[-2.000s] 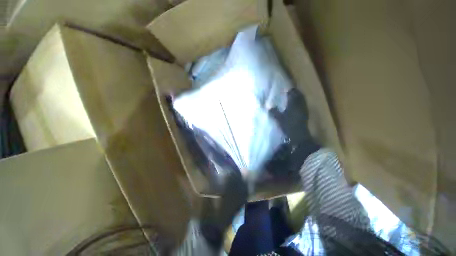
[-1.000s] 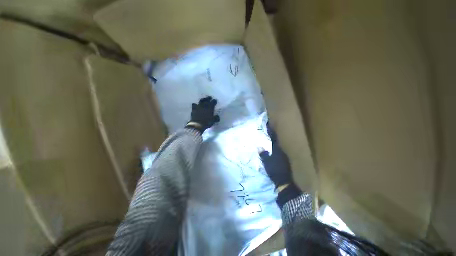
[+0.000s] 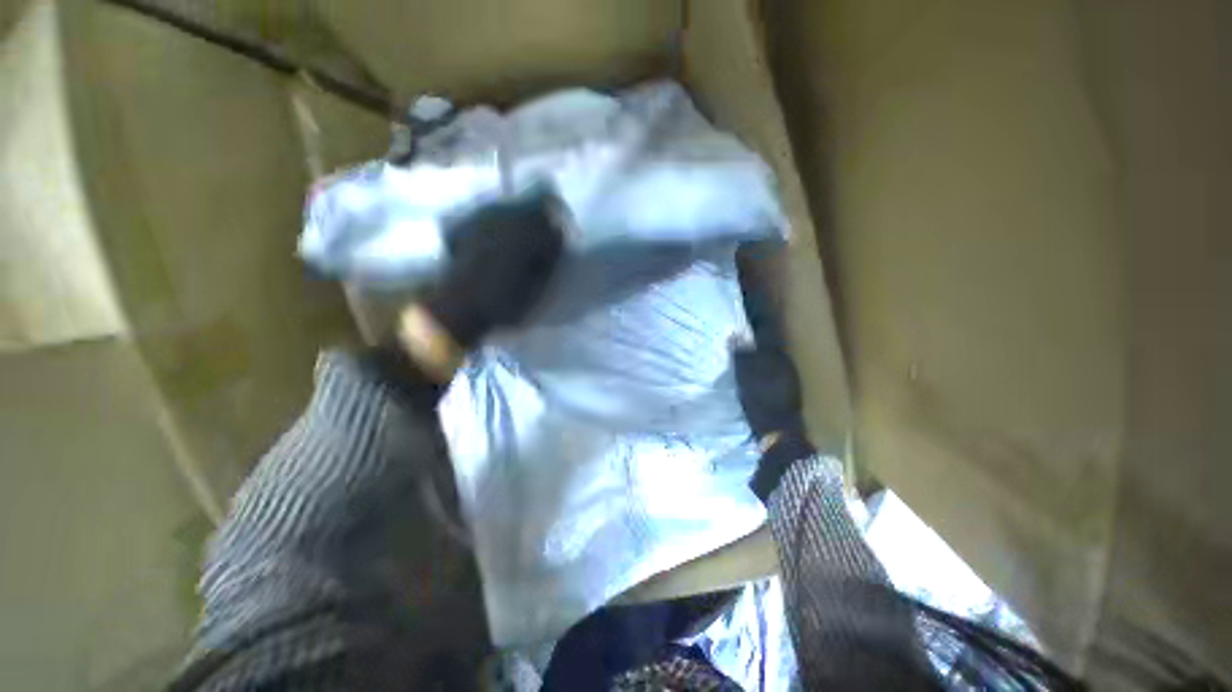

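Observation:
An open carton [image 3: 797, 291] stands in front of me with white courier bags in it. One pale bag [image 3: 649, 203] lies across the far part, lifted or folded up at its near edge. Another white bag [image 3: 608, 473] lies nearer to me, wrinkled and shiny. My left hand [image 3: 503, 264], in a black glove, is blurred at the near edge of the far bag; its fingers cannot be made out. My right hand [image 3: 770, 392], also in a black glove, is at the right edge of the near bag by the carton wall; its fingertips are hidden.
A carton side [image 3: 973, 270] rises along the right. More brown cardboard [image 3: 81, 473] stands at the left. White and silvery plastic [image 3: 932, 554] lies at the lower right. Dark clothing [image 3: 608, 649] shows at the bottom edge.
The far bag, flat with its writing visible a second ago, is now bunched with a raised near edge. My left hand has moved left and slightly up; my right hand has moved slightly right.

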